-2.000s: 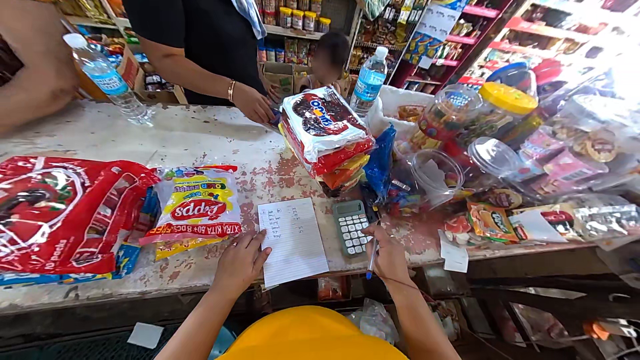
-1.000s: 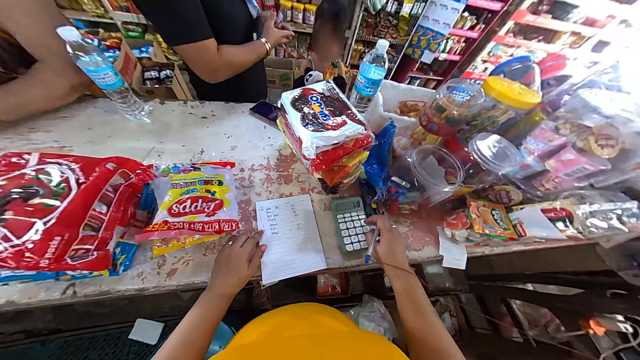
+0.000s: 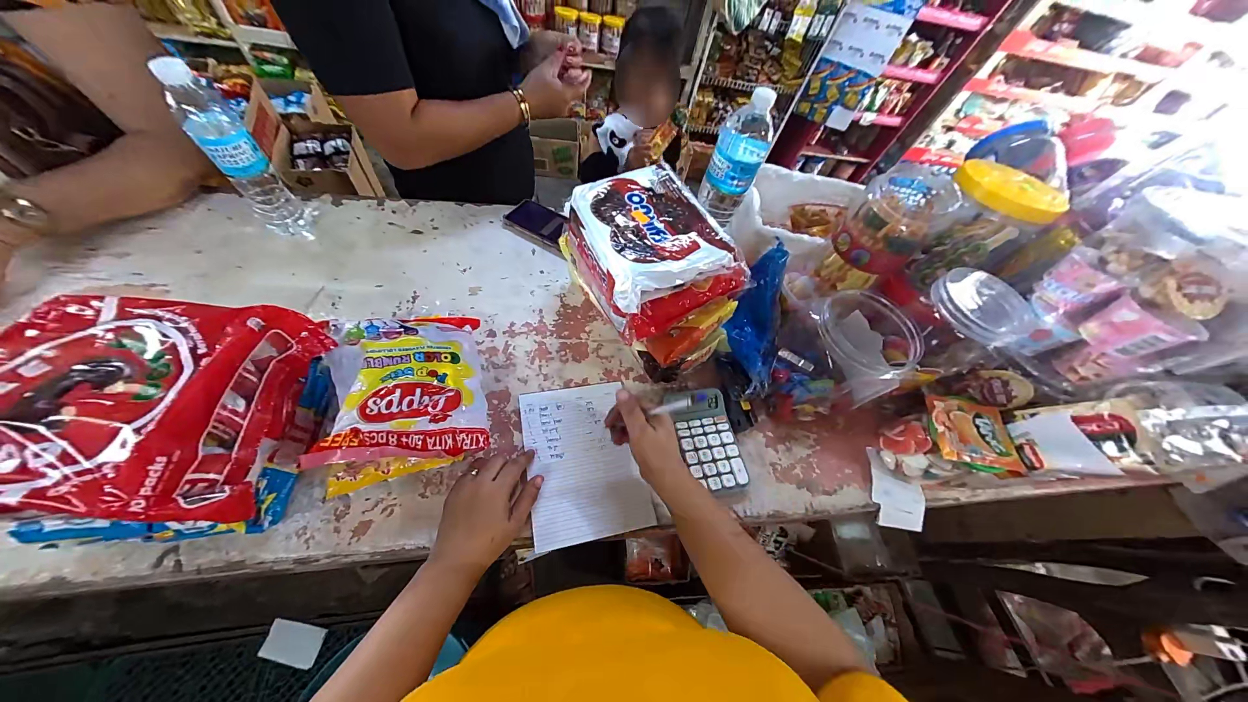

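Note:
A lined sheet of paper (image 3: pixel 585 487) with handwriting lies on the worn painted counter (image 3: pixel 429 253). My left hand (image 3: pixel 490 502) rests at the sheet's left edge, holding nothing, fingers somewhat apart. My right hand (image 3: pixel 643 439) is over the sheet's right edge, closed on a pen (image 3: pixel 673 406) that points right over the top of a grey calculator (image 3: pixel 710 448). Left of the sheet lies a white and yellow bag of lollipops (image 3: pixel 409 390), and beyond it a large red multipack bag (image 3: pixel 156 409). A stack of cookie packs (image 3: pixel 653 253) stands behind the calculator.
Water bottles (image 3: pixel 736 156) (image 3: pixel 229 146) stand at the counter's far side, near a phone (image 3: pixel 536 224). Plastic jars (image 3: pixel 1009 195) and snack packs crowd the right. A person in black (image 3: pixel 439 117) and a small child (image 3: pixel 639 107) are across the counter; another person's arm (image 3: pixel 127 146) rests at far left.
My right hand has moved left from the calculator onto the sheet, with the pen. My left hand stays by the paper. The person in black has drawn a hand back from the cookie stack.

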